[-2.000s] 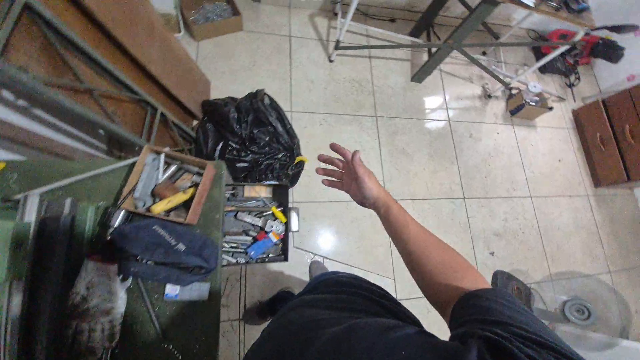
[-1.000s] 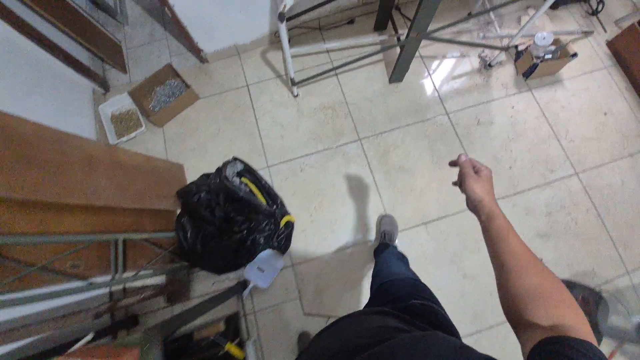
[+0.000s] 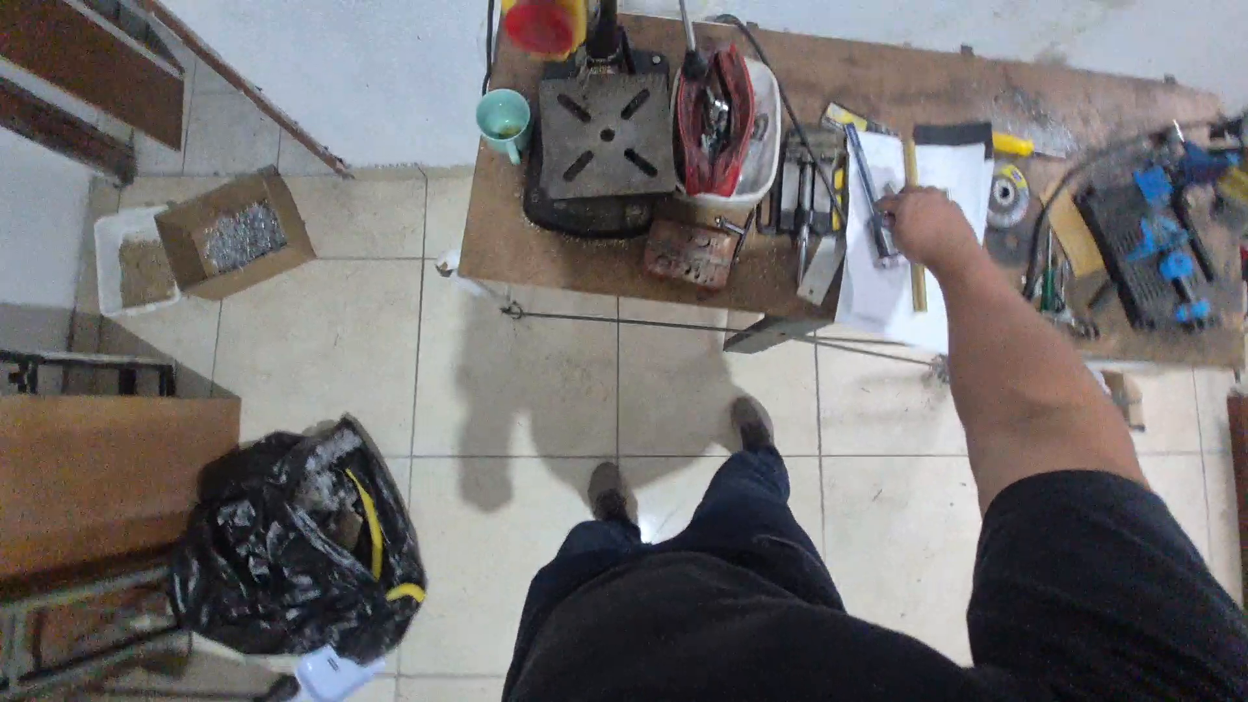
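In the head view my right hand (image 3: 926,229) is over white paper sheets (image 3: 873,292) at the front of a wooden workbench. Its fingertips are at a metal bar or tube (image 3: 865,175) that lies slanted on the paper; whether they grip it cannot be told. A yellowish strip, perhaps a ruler (image 3: 917,288), runs under the hand. Left of the paper lies a metal vise-like tool (image 3: 804,190), and right of it a grinding disc (image 3: 1007,195) and a yellow-handled screwdriver (image 3: 1014,144). My left hand is out of view.
The workbench (image 3: 595,273) bears a drill press base (image 3: 606,136), a green mug (image 3: 504,122), a red pouch (image 3: 717,136) in a white container and blue clamps (image 3: 1170,244). On the floor stand a black garbage bag (image 3: 283,546) and a cardboard box of metal pieces (image 3: 283,205).
The view has swung to the workbench. My right hand, over the floor in both earlier frames, is now at the bar on the paper.
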